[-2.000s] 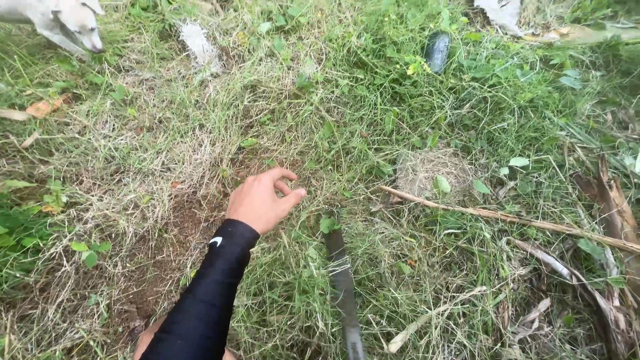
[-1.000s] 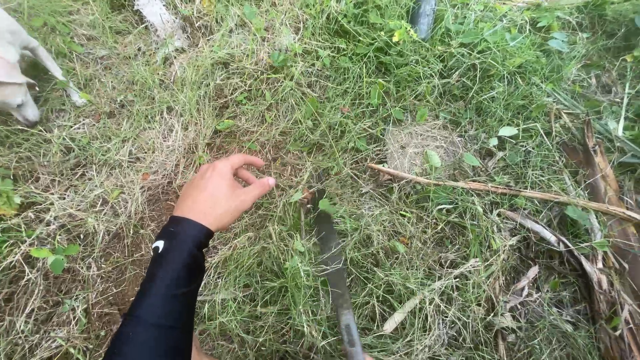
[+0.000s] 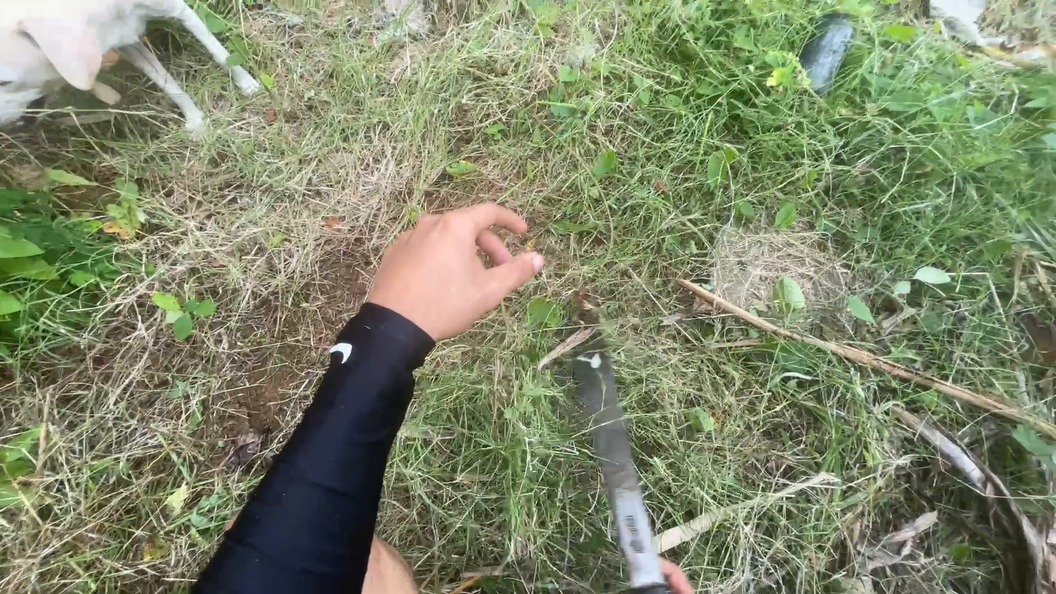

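Observation:
My left hand (image 3: 454, 268), in a black arm sleeve, hovers over the grass with its fingers bent and apart, holding nothing. To its right a machete (image 3: 610, 437) with a dark, worn blade points away from me, its tip low among the grass blades. At the bottom edge my right hand (image 3: 675, 576) shows only as a finger beside the machete's handle (image 3: 649, 588); the rest of the hand is out of view. Cut dry grass and green leaves lie around the blade.
A pale dog (image 3: 74, 49) stands at the upper left. A long dry stalk (image 3: 866, 359) lies at the right, above dry plant husks (image 3: 965, 470). A dark rounded object (image 3: 826, 53) rests in the grass at the upper right. Bare soil (image 3: 272, 363) shows left of my hand.
The dog has come further into view at the upper left. The machete's blade has shifted in the grass, and a finger has come into view by its handle. My left hand stays raised with bent fingers.

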